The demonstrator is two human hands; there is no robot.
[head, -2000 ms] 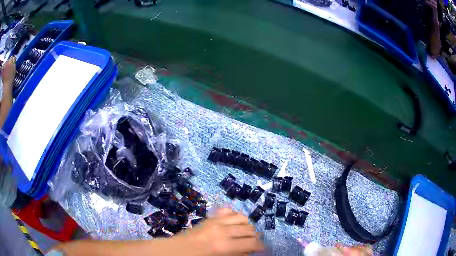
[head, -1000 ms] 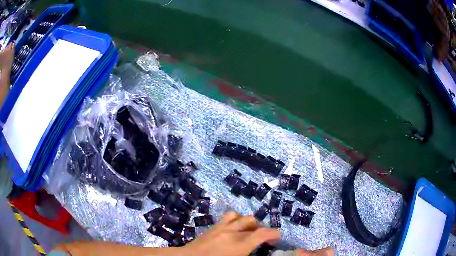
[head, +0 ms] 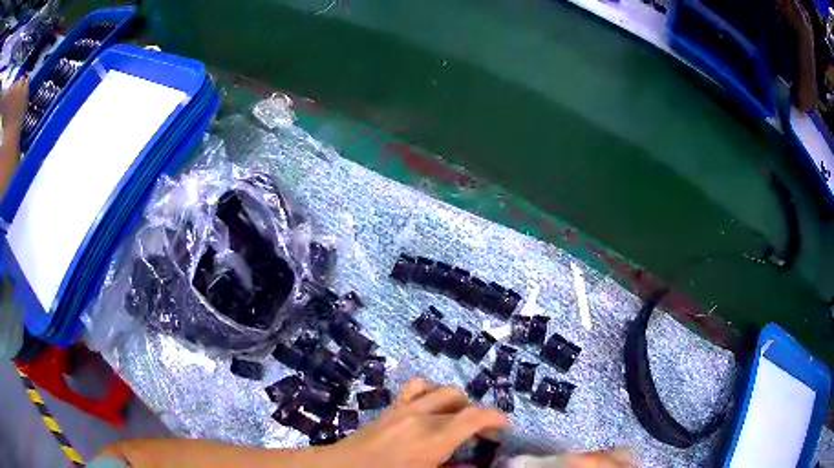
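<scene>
My left hand (head: 425,428) is at the bottom centre, fingers bent over a dark part (head: 477,450) that is mostly hidden. My right hand (head: 594,460) shows only as blurred fingers at the bottom edge, close to the left; what it holds cannot be made out. Black plastic covers (head: 315,384) lie in a loose pile left of my left hand. More covers stand in a curved row (head: 457,285), with several scattered just below it. A black headband (head: 642,379) lies on the bubble wrap at the right.
A clear bag (head: 165,292) of black covers sits at left beside stacked blue trays (head: 203,114). Another blue tray (head: 777,402) is at right. A headband (head: 785,219) lies on the green belt (head: 512,119). Another person's arm (head: 13,137) shows at far left.
The white object seen near my right hand earlier no longer shows. My left hand has moved slightly right and down, now over a dark part. The headband on the belt has shifted right.
</scene>
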